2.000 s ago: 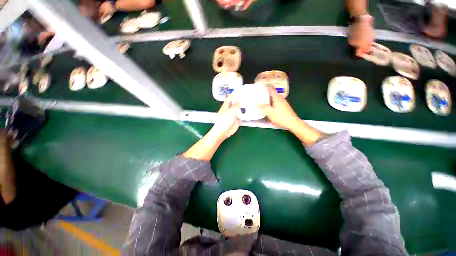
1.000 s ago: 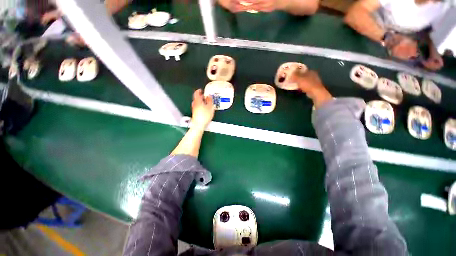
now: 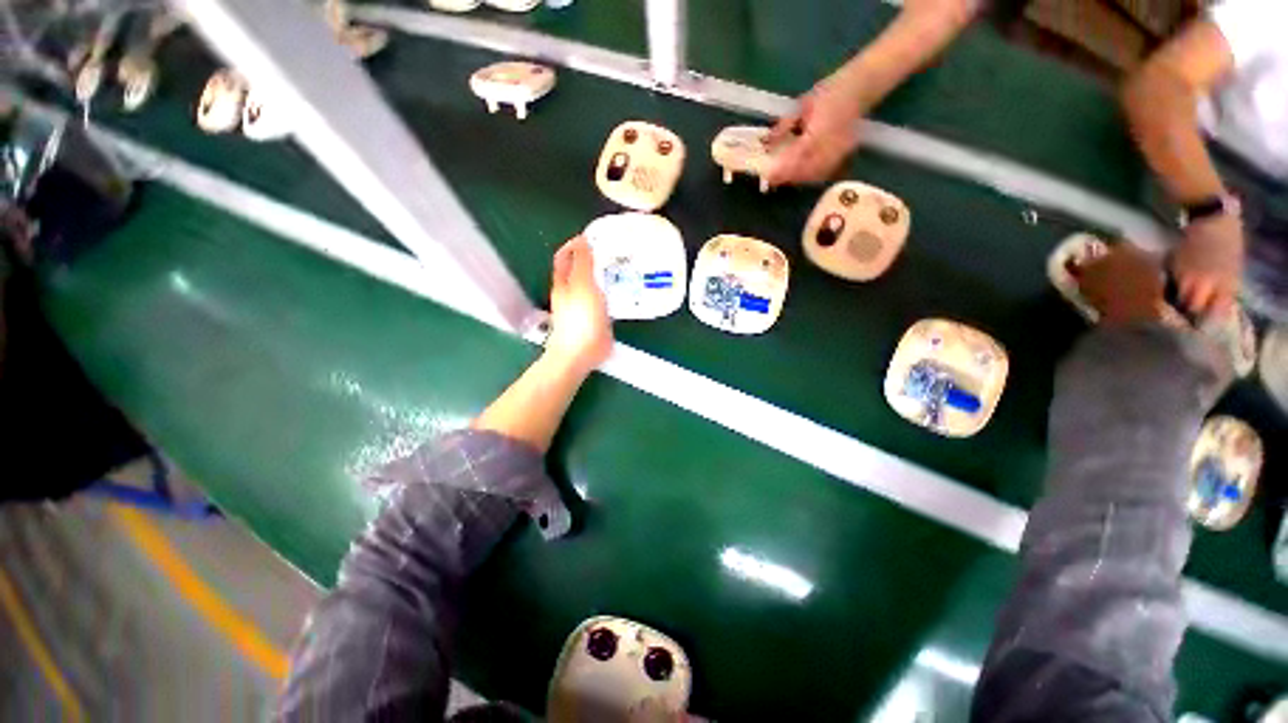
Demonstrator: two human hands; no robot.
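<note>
My left hand [image 3: 576, 308] lies against the left edge of a white back housing [image 3: 643, 269] with blue parts, on the belt beside the near rail. I see no grip on it. Another back housing [image 3: 739, 285] lies just right of it, and a third [image 3: 946, 379] farther right. Front covers [image 3: 641, 165] [image 3: 856, 230] lie behind them, face up. My right hand [image 3: 1130, 287] is stretched far right, with its fingers over a front cover [image 3: 1074, 266]; its fingertips are unclear, so a grip cannot be told. A two-eyed unit [image 3: 619, 675] lies close to my body, cut off by the frame.
Another person's hand [image 3: 815, 137] holds a unit with prongs [image 3: 744, 150] over the belt. A second hand [image 3: 1208, 269] is beside my right hand. A pronged unit [image 3: 513, 85] stands at the back. A slanting white post [image 3: 360, 163] rises at left; the near rail [image 3: 791, 438] crosses the view.
My right hand has left the front cover behind the housings and moved far right to another cover. My left hand stays at the housing. Another person's hand has come in with a pronged unit.
</note>
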